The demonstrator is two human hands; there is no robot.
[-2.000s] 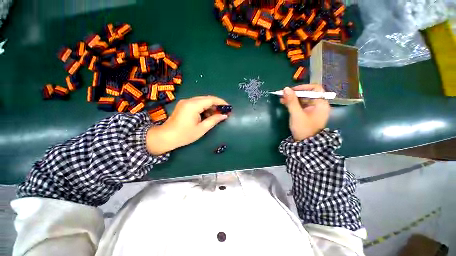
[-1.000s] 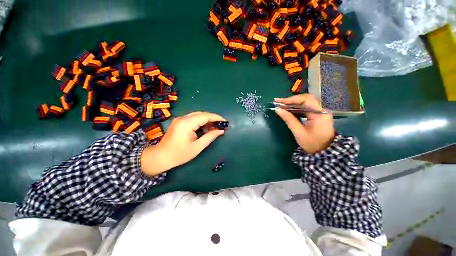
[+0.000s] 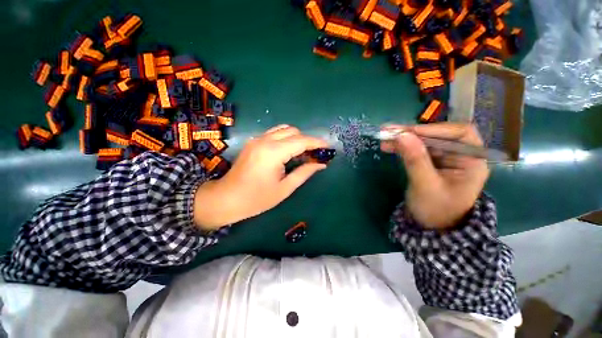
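Note:
My left hand (image 3: 267, 173) holds a black connector housing (image 3: 322, 155) between thumb and fingers; most of the housing is hidden by the fingers. My right hand (image 3: 441, 170) holds metal tweezers (image 3: 455, 146) pointing left, their tips at the right side of a loose pile of tiny grey pins (image 3: 356, 136). Whether the tips grip a pin is too small to tell. The housing is just left of the pin pile. A single black-and-orange housing (image 3: 296, 232) lies alone on the green bench top near its front edge.
A heap of black-and-orange housings (image 3: 148, 102) lies at the left. A larger heap (image 3: 422, 33) lies at the back right. A tan open box (image 3: 464, 92) with grey pins stands beyond my right hand. A crumpled clear plastic bag (image 3: 568, 63) lies at the far right.
The view has shifted and come closer. My left hand with the housing is nearer the pin pile. My right hand still holds the tweezers by the pile.

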